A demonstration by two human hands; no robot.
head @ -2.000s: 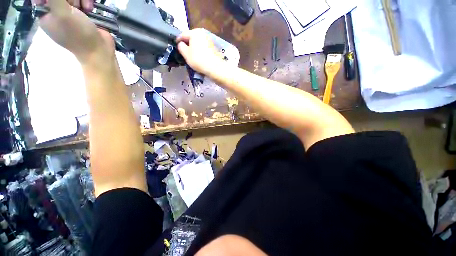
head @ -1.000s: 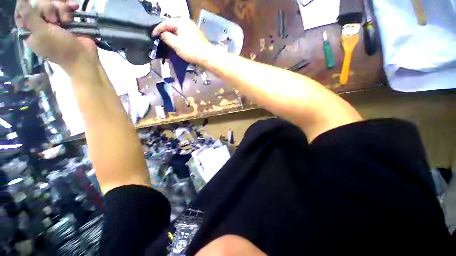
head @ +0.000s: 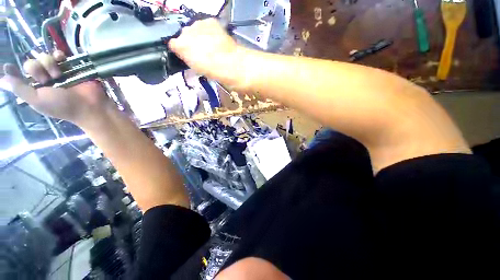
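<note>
The grey cloth-cutting machine [head: 112,33] lies tilted at the upper left, its round vented motor end showing. My left hand [head: 57,90] is around the paired metal rails [head: 77,68], with the fingers partly spread. My right hand [head: 205,44] is curled against the other end of the machine body. A dark patch of navy cloth [head: 176,63] shows under its fingertips; the rest is hidden by the hand. The silver base plate [head: 268,24] shows beyond my right hand.
On the brown table [head: 340,27] lie a small dark tool [head: 371,50], a green-handled screwdriver [head: 421,30], an orange-handled brush [head: 451,38] and a black handle [head: 483,19]. A navy strip [head: 209,93] lies near the table edge. Scraps and plastic-wrapped rolls lie below.
The view has shifted left, so the tools sit further right. More of the motor end shows. My right hand stays at the machine; the cloth that hung from it is now mostly hidden.
</note>
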